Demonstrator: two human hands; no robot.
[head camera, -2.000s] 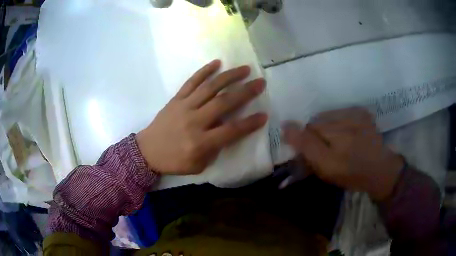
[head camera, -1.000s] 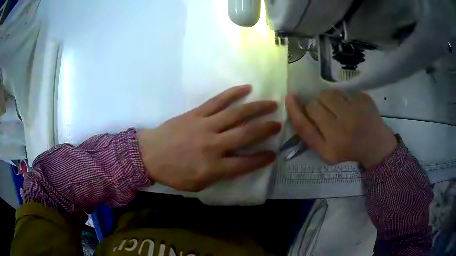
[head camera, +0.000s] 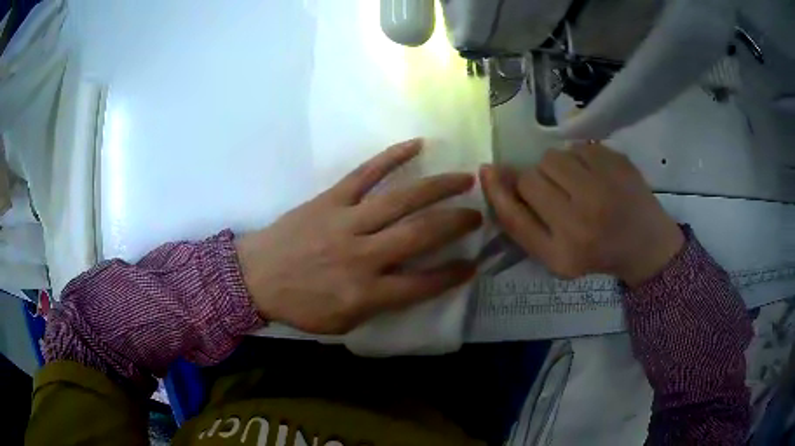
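A white fabric piece (head camera: 410, 322) lies on the white table, its right edge running up to the presser foot (head camera: 475, 66) in yellow light. My left hand (head camera: 349, 248) lies flat on the fabric with its fingers spread, holding nothing. My right hand (head camera: 580, 213) is at the fabric's right edge, its fingers curled around small thread snips (head camera: 501, 254), whose blades show blurred below the index finger. The tips of both hands are close together. Whether the right fingertips also pinch the fabric edge is hard to tell.
The machine head (head camera: 662, 70) hangs at upper right, with the white lamp (head camera: 407, 19) left of the needle. A printed ruler (head camera: 549, 296) runs along the table's front edge. White pieces (head camera: 65, 174) are piled at left. A blue rim (head camera: 185, 390) shows below the table.
Since two seconds ago the machine head has come into view and my right hand has moved up beside the fabric edge. In the last second both hands have barely moved.
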